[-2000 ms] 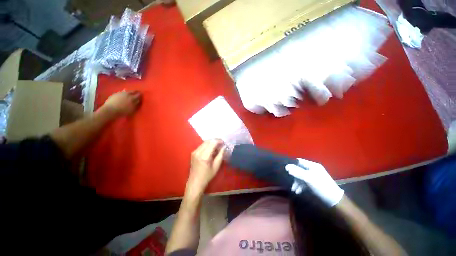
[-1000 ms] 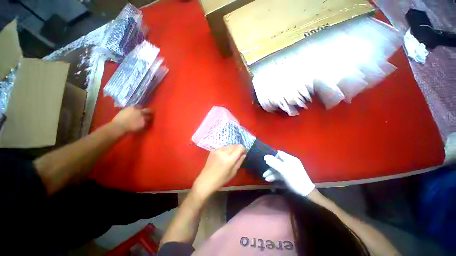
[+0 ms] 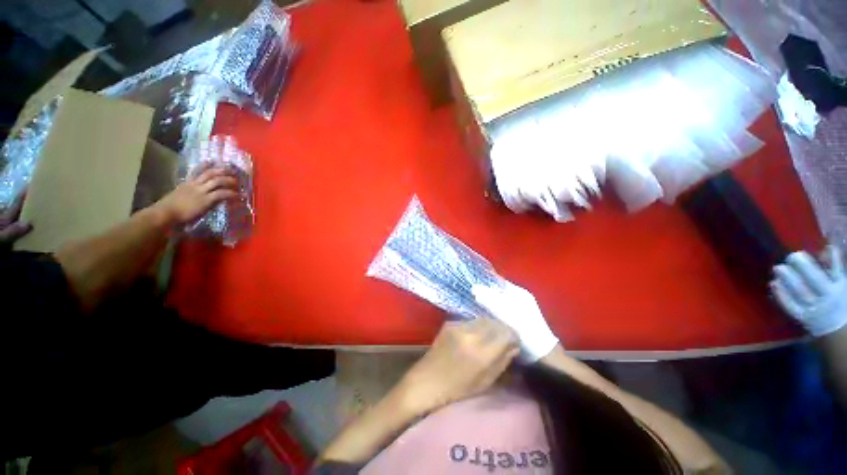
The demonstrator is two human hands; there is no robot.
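Note:
A dimpled bubble bag lies slanted over the red table in front of me, with dark content showing inside. Its flat end points up and left. My right hand, in a white glove, grips its near end. My bare left hand is closed at the same end, just below the glove. The fingertips of both hands and the bag's mouth are partly hidden.
A supply carton with white bags fanning out stands at the back. At left, another person's hand rests on filled bags beside an open carton. At right, a gloved hand holds a black item.
The black item has gone into the bag, and my gloved hand has moved onto the bag. Another person's gloved hand with a black item has appeared at right. The filled bags at left have shifted.

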